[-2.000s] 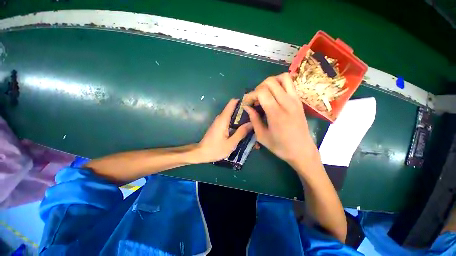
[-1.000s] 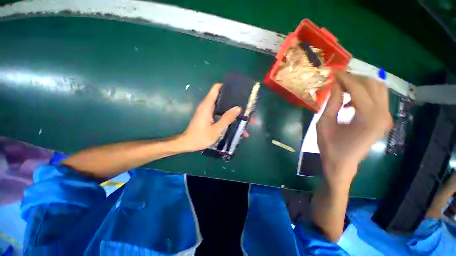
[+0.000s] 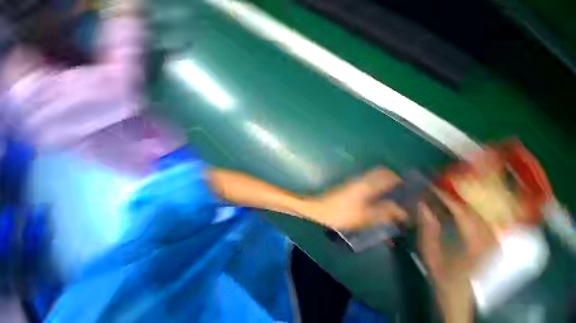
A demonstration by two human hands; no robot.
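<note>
The frame is strongly blurred. My left hand (image 3: 360,203) holds a dark smartphone (image 3: 371,236) near the bench's front edge, fingers over its upper face. A dark plate-like part (image 3: 414,189) shows past my left fingertips at the phone's far end. My right hand (image 3: 456,233) is just right of the phone, in front of the red bin; whether it holds anything cannot be told. The red parts bin (image 3: 534,178) is filled with pale tan strips (image 3: 485,197).
The green bench (image 3: 265,113) has a white rail (image 3: 404,113) along its far side. A white sheet (image 3: 515,268) lies below the bin. A person in pink (image 3: 82,107) is at the upper left. A long dark bar (image 3: 385,38) lies beyond the rail.
The view has swung left and tilted, so bench, bin and phone appear further right and lower. My right hand has moved from beside the bin back close to the phone.
</note>
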